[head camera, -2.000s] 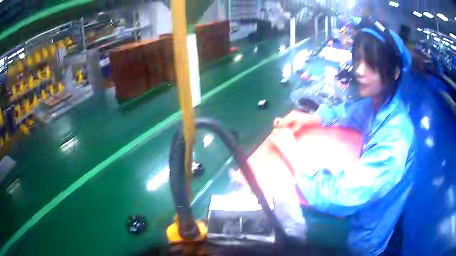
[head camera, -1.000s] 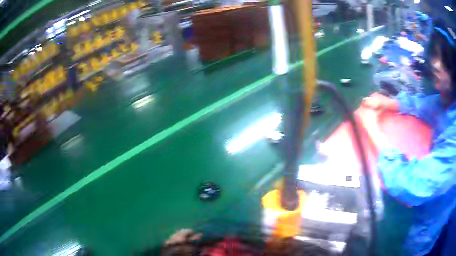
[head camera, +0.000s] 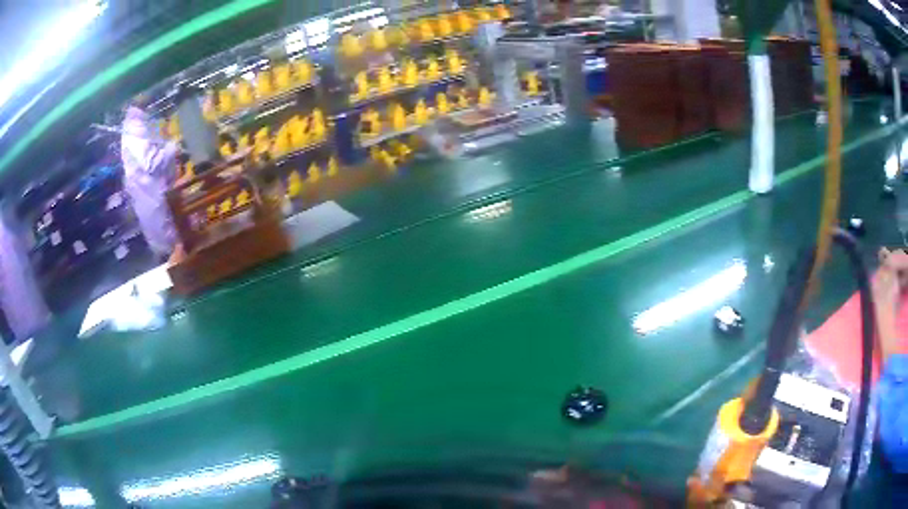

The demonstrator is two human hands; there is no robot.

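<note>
The yellow-orange electric screwdriver (head camera: 737,442) hangs tilted at the lower right, with a thick black cable at its top. A blurred skin-toned shape at its lower end, by the bottom edge, may be my right hand (head camera: 709,489); its grip is unclear. A dim, blurred brownish patch at the bottom edge may be my left hand (head camera: 553,481); its fingers cannot be made out. A glossy black round unit (head camera: 584,405) lies on the green surface (head camera: 448,368). Another round unit (head camera: 728,319) lies farther right, and a dark blurred one (head camera: 299,487) at the bottom edge.
A white parts bin (head camera: 826,396) and a screw tray (head camera: 794,439) stand right of the driver. A neighbour's hand (head camera: 891,273) and blue sleeve (head camera: 893,418) show at the right edge beside a red-pink mat (head camera: 841,338). A yellow-brown cord (head camera: 832,119) hangs above.
The view has swung left, so the driver, boxes and neighbour appear farther right. The clearer hand shape at the bottom edge one second ago is now a dim blur.
</note>
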